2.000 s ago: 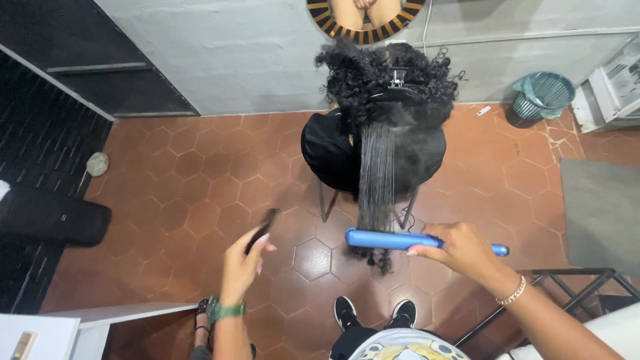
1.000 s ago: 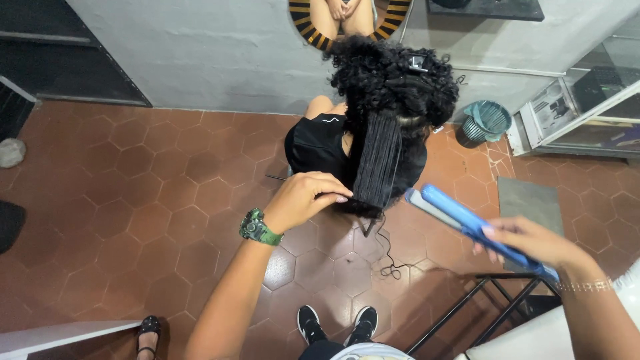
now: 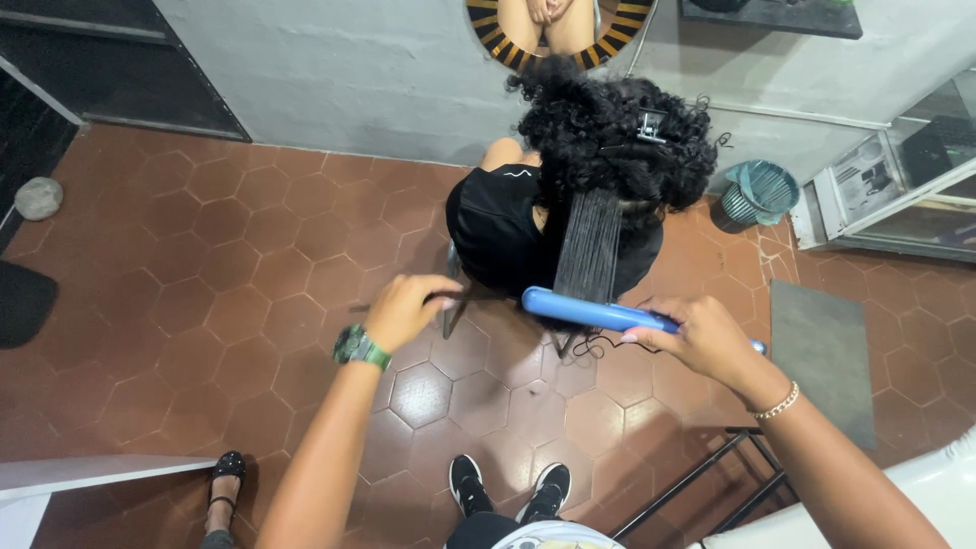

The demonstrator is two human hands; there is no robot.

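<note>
A seated person in a black top (image 3: 499, 229) has curly black hair (image 3: 610, 122), part of it held up by a metal hair clip (image 3: 652, 126). A straight section of hair (image 3: 589, 248) hangs down the back. My right hand (image 3: 690, 332) grips a blue flat iron (image 3: 587, 311), which lies across the lower part of that section. Left of the iron, my left hand (image 3: 412, 305) holds a thin dark comb (image 3: 488, 298), blurred, its end near the iron's tip. Whether the iron's plates are pressed together cannot be told.
A round mirror (image 3: 496, 47) hangs on the wall, below a dark shelf (image 3: 774, 19) at its right. A waste bin (image 3: 755, 196) and a glass cabinet (image 3: 900, 191) stand right. A black metal frame (image 3: 686, 480) is near my right arm. Another person's foot (image 3: 226, 488) shows lower left.
The flat iron, apart from the hair section a second ago, now lies across its lower part. My left hand has moved away from the hair to the left.
</note>
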